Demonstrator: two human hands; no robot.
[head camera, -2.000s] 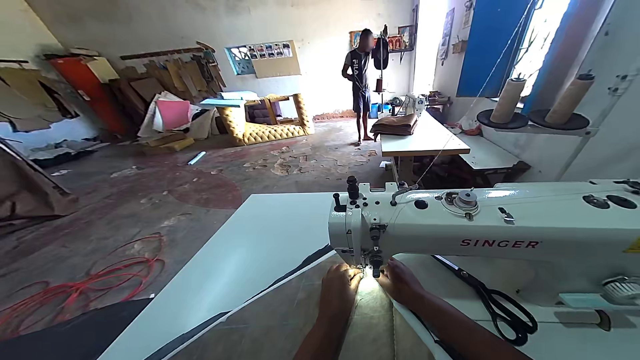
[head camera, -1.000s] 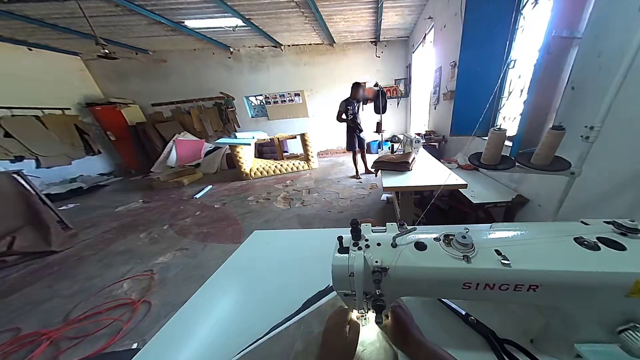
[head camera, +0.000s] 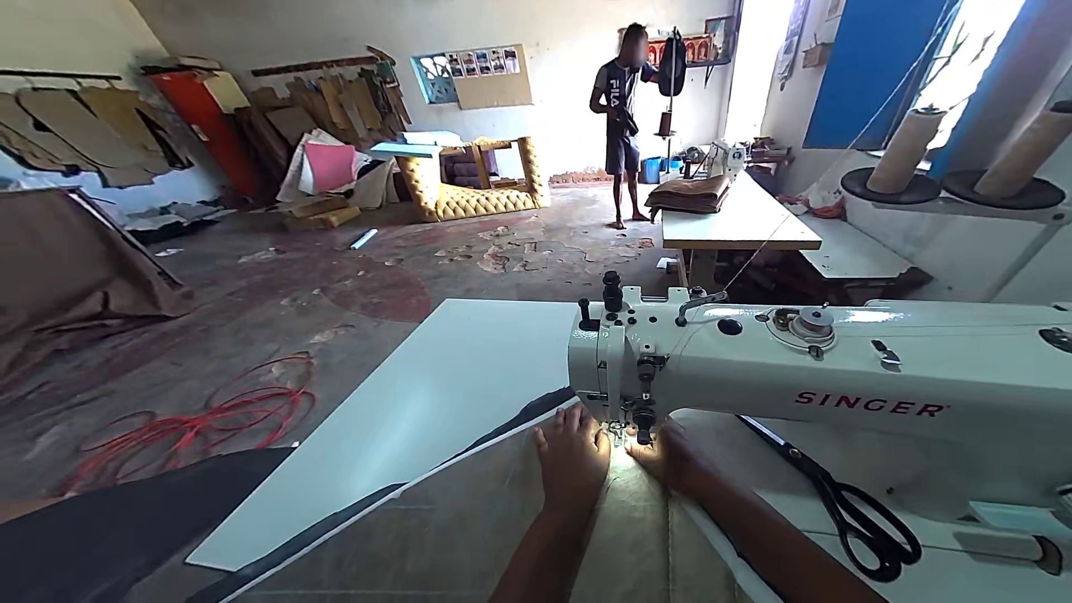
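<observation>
A white Singer sewing machine [head camera: 804, 360] stands on a white table, its lamp lighting the needle area. Brown upholstery material [head camera: 469, 528] with a pale edge and dark backing lies under the presser foot [head camera: 617, 434]. My left hand [head camera: 574, 452] rests on the material just left of the foot, palm down, with its fingers a little apart. Close to the foot on the other side, my right hand [head camera: 670, 456] presses on the material; its fingers are partly hidden by the machine head. Black-handled scissors [head camera: 837, 502] lie on the table under the machine arm. A seam line runs down the material.
Thread cones [head camera: 909, 151] stand at the upper right. Beyond the machine is another white table [head camera: 737, 226] with folded brown material [head camera: 691, 194]. A person [head camera: 624, 117] stands at the back near a tufted sofa frame [head camera: 481, 197]. Red cable [head camera: 218, 419] lies coiled on the floor at left.
The view has tilted up and partly back down. Both hands stay beside the presser foot; my left hand now lies flatter, its fingers more spread than two seconds ago.
</observation>
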